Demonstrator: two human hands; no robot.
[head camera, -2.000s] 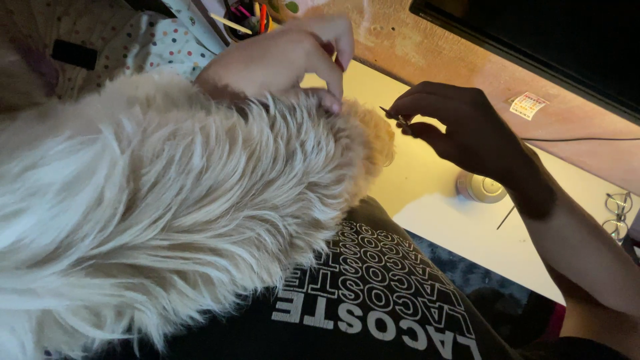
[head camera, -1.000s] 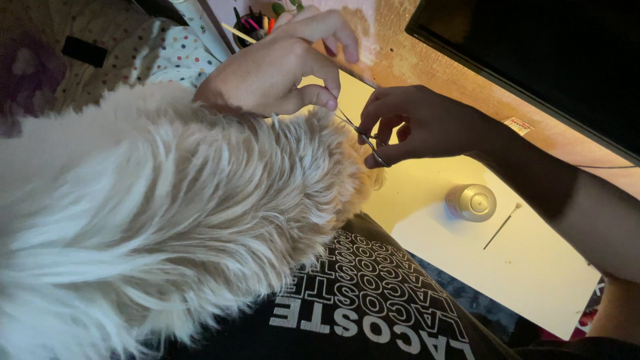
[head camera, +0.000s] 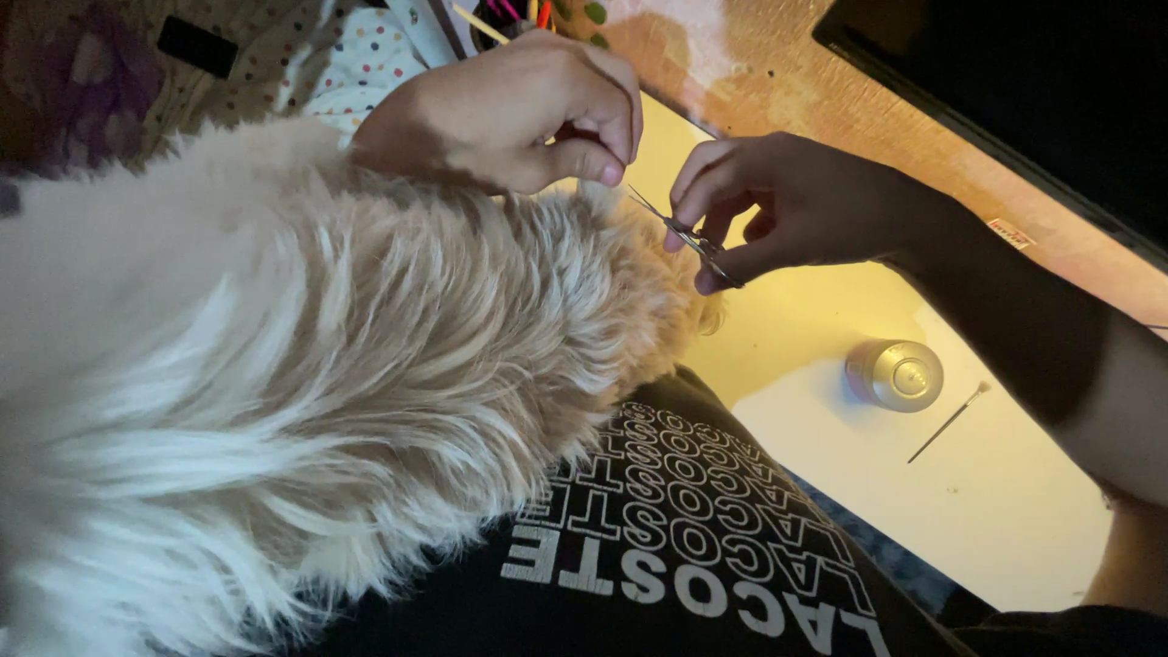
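A long-haired, cream-coloured dog (head camera: 365, 365) lies across my lap, over a black garment with white lettering (head camera: 693, 547). My left hand (head camera: 520, 119) rests at the dog's upper edge, thumb and forefinger pinched together; whether a tuft of hair is between them cannot be made out. My right hand (head camera: 785, 205) holds small metal scissors (head camera: 689, 239) by the finger loops, their tips pointing up and left towards my left fingertips, close to the fur at the dog's right end. The dog's face is not visible.
On the white tabletop (head camera: 985, 538) stand a small round container (head camera: 899, 376) and, beside it, a thin brush (head camera: 949, 422). A dark screen (head camera: 1022, 100) fills the upper right. Coloured pens (head camera: 511, 14) stand at the top. A black phone-like object (head camera: 197, 46) lies on cloth at upper left.
Two seconds ago my right hand was farther from my left; it came in beside it with the scissors. My raised left fingers have since closed down towards the thumb.
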